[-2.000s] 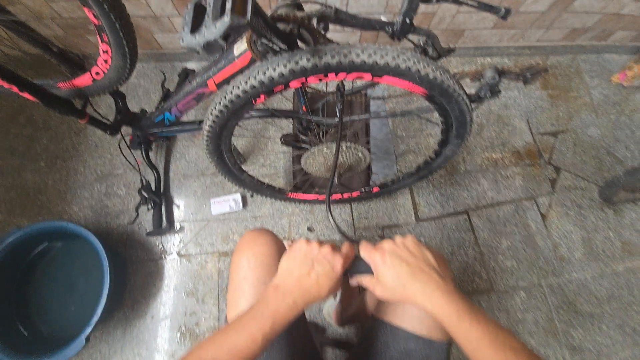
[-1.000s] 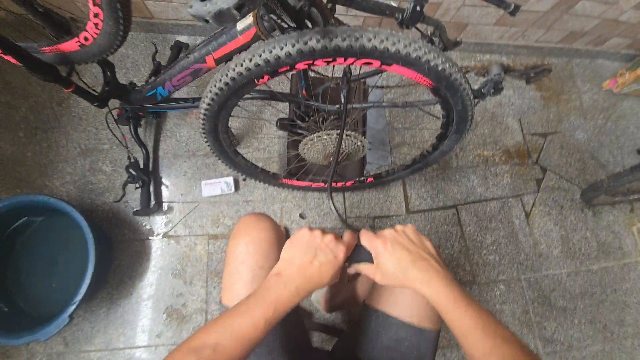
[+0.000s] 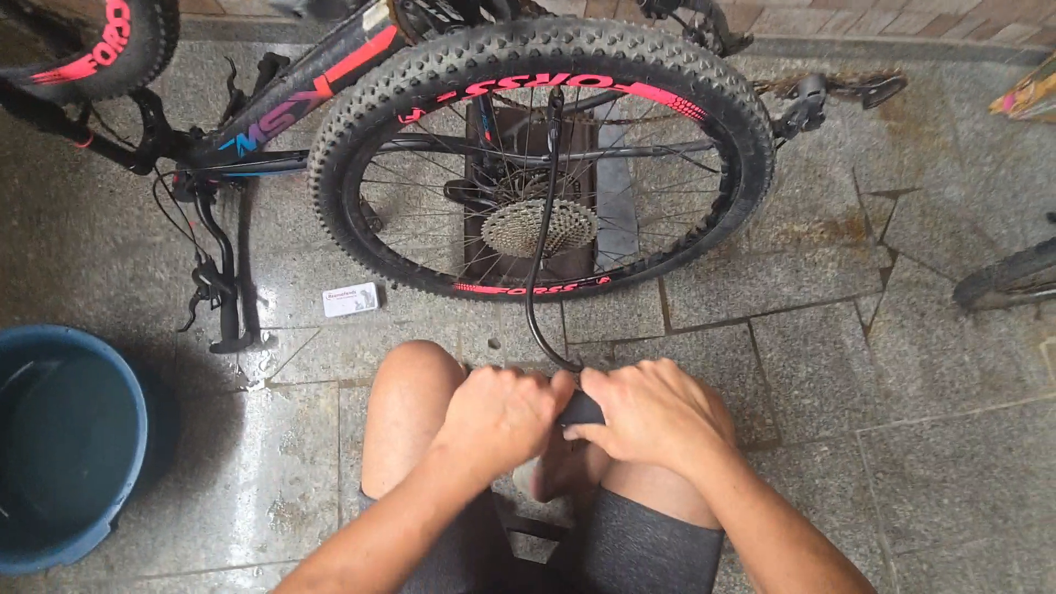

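My left hand (image 3: 505,412) and my right hand (image 3: 656,410) both grip the dark handle of a bicycle pump (image 3: 582,407), side by side above my knees. Most of the pump's body is hidden by the hands. A black pump hose (image 3: 540,247) curves from the hands up to the rim of a bicycle wheel (image 3: 747,186), where its head sits near the top inner rim. The wheel has a knobby tire, pink lettering and a silver cassette (image 3: 540,224). It lies in front of my knees, beside a dark bicycle frame (image 3: 285,115).
A blue tub (image 3: 136,429) of water stands at the left. A small white box (image 3: 350,299) with writing lies on the stone tiles near the handlebar (image 3: 224,289). A rear derailleur (image 3: 804,103) is beyond the wheel's right side. Part of another tire (image 3: 1002,276) shows at the right edge.
Both hands stay on the pump handle, close together. The wheel and the hose keep their arrangement. The view has shifted slightly.
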